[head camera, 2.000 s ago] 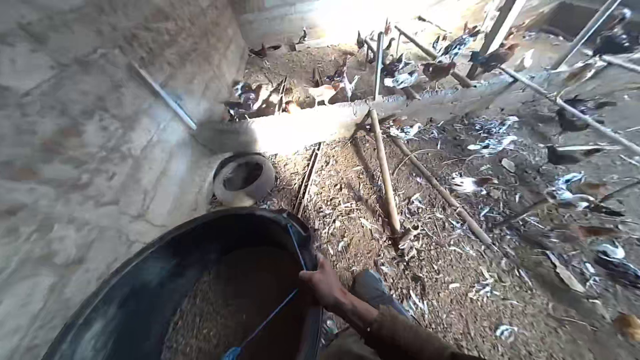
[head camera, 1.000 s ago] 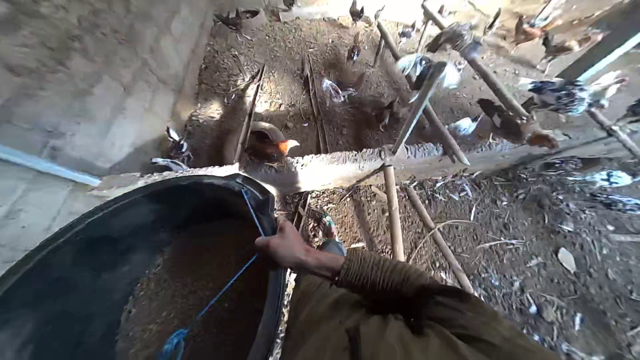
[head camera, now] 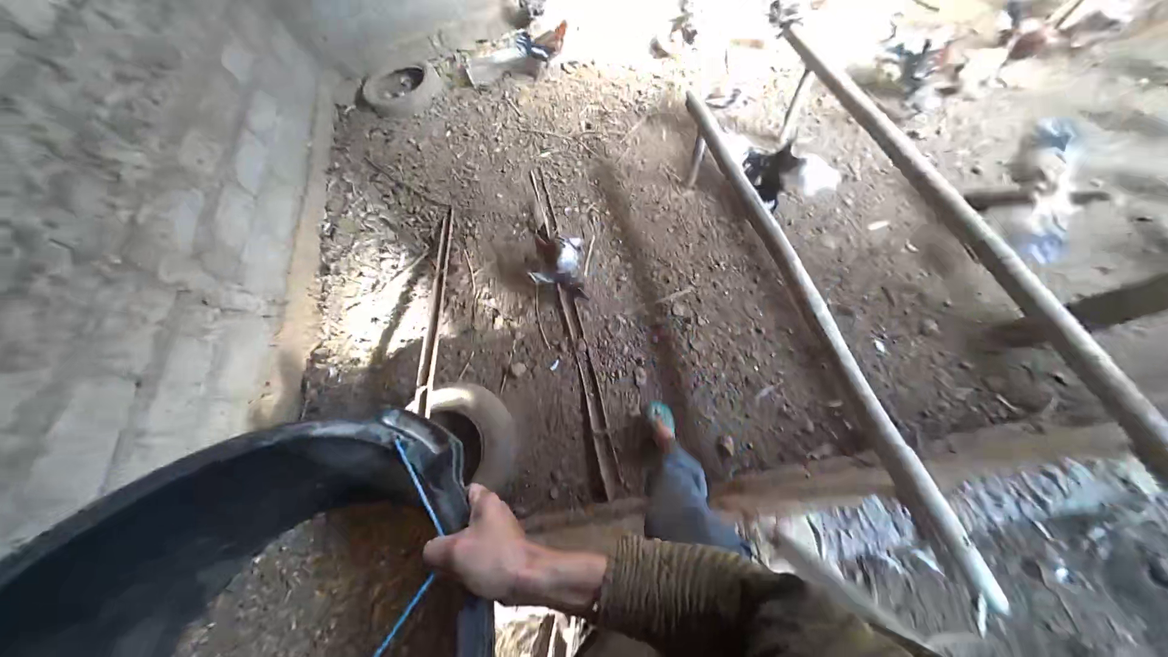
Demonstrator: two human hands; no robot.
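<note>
My right hand [head camera: 493,547] grips the rim of a large black tub [head camera: 255,456] at the lower left, with the thumb on the outer side near a handle. A blue cord [head camera: 418,484] runs from the rim down past my fingers. Loose brown material lies inside the tub. My left hand is not in view. An old tyre [head camera: 497,429] lies on the ground just beyond the rim. My foot in a green sandal [head camera: 661,418] is on the dirt floor, right of the tub.
A block wall [head camera: 192,237] stands at the left, with another tyre [head camera: 401,89] in the far corner. Narrow feeding troughs [head camera: 584,383] lie on the ground, a chicken [head camera: 563,260] at one. Wooden poles [head camera: 821,319] slant across the right. More chickens [head camera: 776,173] are farther back. A low ledge [head camera: 821,479] crosses below.
The view has moved forward, so that the low ledge, earlier ahead of the tub, now lies beside my leg. My right hand has kept its grip on the tub's rim throughout.
</note>
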